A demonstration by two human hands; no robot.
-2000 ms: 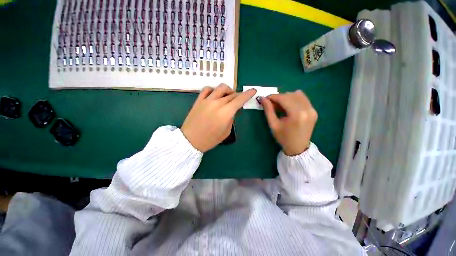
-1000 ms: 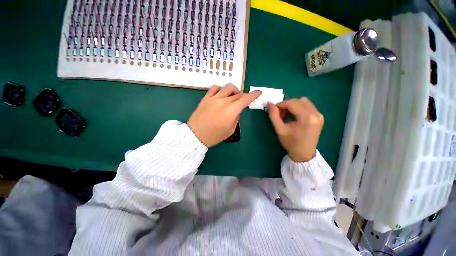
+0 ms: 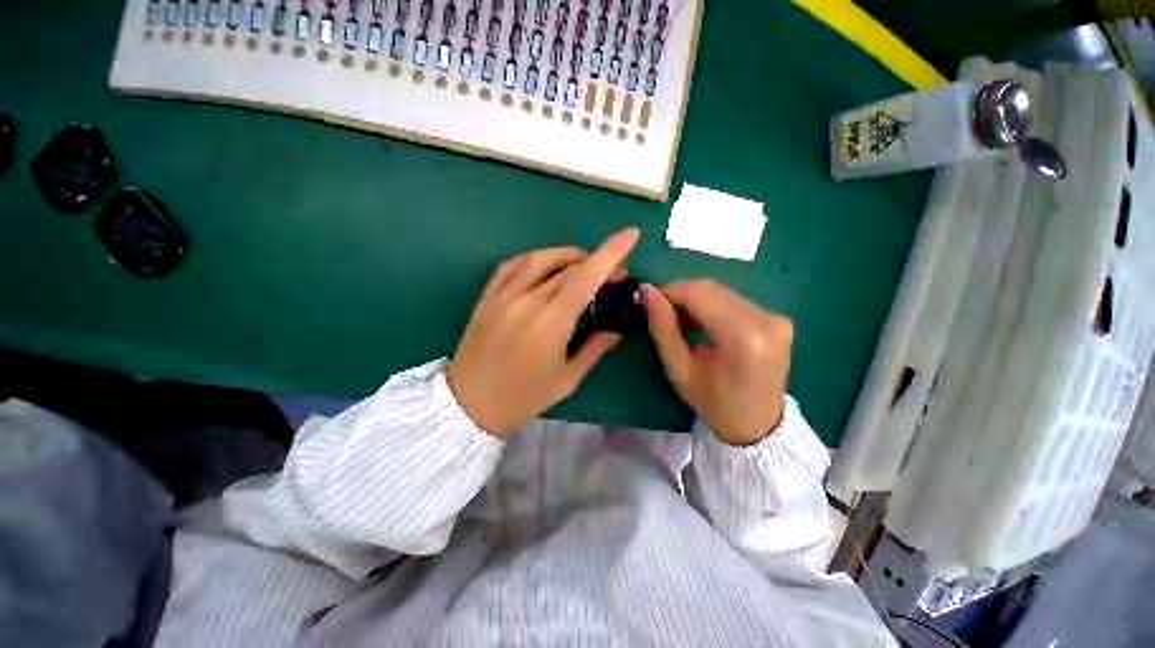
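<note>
A black watch housing [image 3: 613, 308] is held by my left hand [image 3: 532, 332], thumb below it and fingers above. My right hand [image 3: 728, 355] is at its right edge, with thumb and index finger pinched together on a tiny light-coloured thing, likely the wired component [image 3: 643, 292]; it is too small to tell clearly. The white pad [image 3: 717, 223] lies on the green mat above my right hand. The component tray [image 3: 418, 108] lies at the upper left, with rows of wired parts and a few tan emptied slots near its right corner.
Black housings [image 3: 139, 233] lie at the far left. A whitish dispenser bottle [image 3: 906, 132] with a round metal top stands at the upper right. Stacked white blister trays [image 3: 1001, 329] fill the right side. A yellow line [image 3: 874, 38] crosses the mat behind.
My hands have left the white pad and moved down to the black housing. My left hand has taken hold of the housing. The whole view has shifted and turned slightly.
</note>
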